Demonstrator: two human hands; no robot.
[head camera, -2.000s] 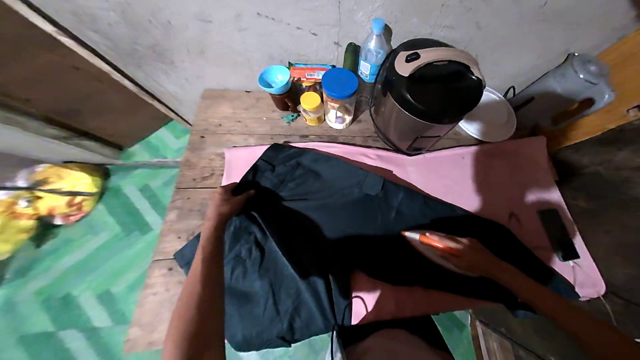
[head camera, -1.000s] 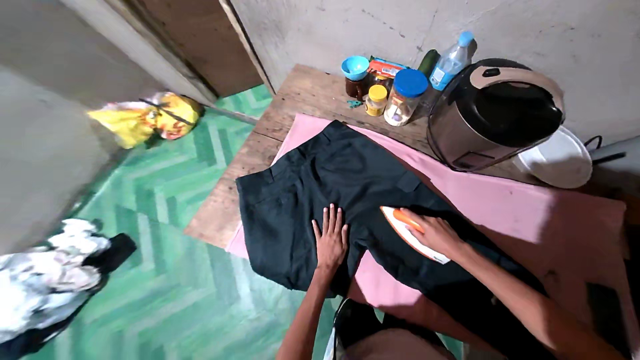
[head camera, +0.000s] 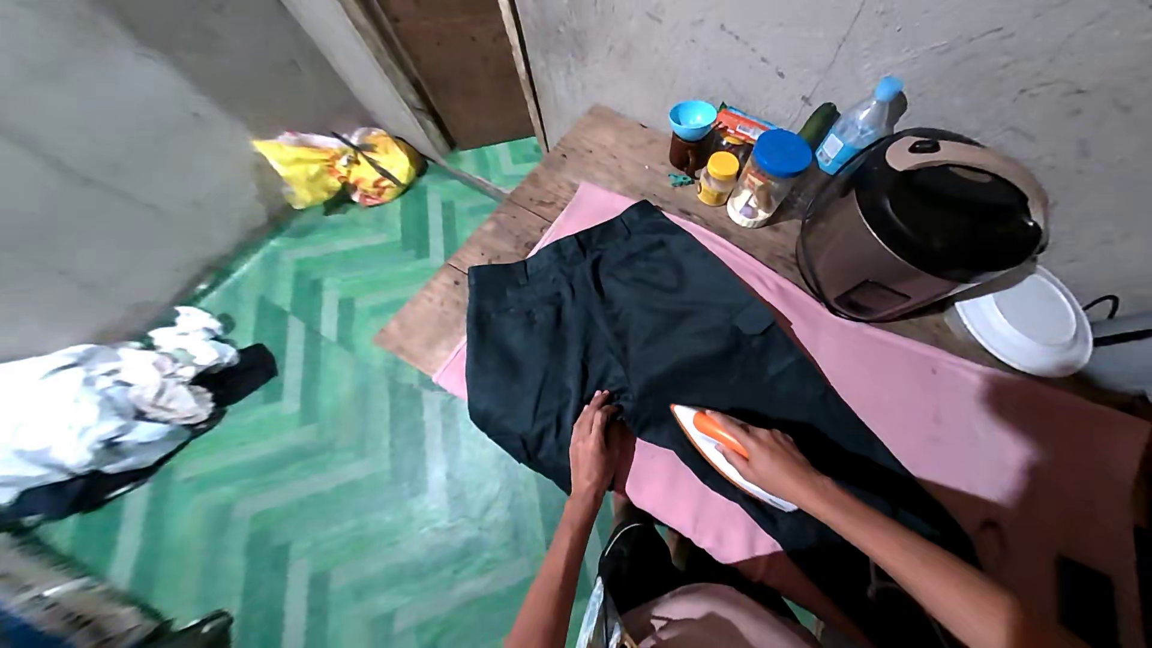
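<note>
Dark trousers (head camera: 693, 315) lie spread over a pink cloth (head camera: 864, 369) on a wooden table (head camera: 513, 216), the waistband toward the upper left. My right hand (head camera: 765, 459) grips the orange handle of a white and orange clothes iron (head camera: 733, 463), which rests on a trouser leg near its lower edge, tip pointing up and left. My left hand (head camera: 596, 443) touches the trousers near the crotch at the table's front edge; its fingertips are partly hidden by the fabric, and whether it pinches the cloth is unclear.
Behind the trousers stand a rice cooker (head camera: 918, 225), a white lidded container (head camera: 1026, 319), a blue-lidded jar (head camera: 769, 175), a yellow-lidded jar (head camera: 718, 178), a plastic bottle (head camera: 859, 126) and a blue bowl (head camera: 693, 119). A dark flat object (head camera: 1084, 598) lies at right. Clothes (head camera: 117, 405) and a yellow bag (head camera: 342, 166) are on the floor.
Two seconds ago my left hand was at the waistband; a second ago it lay flat, fingers spread, on the trousers. Now it is at their near edge. The view has swung left.
</note>
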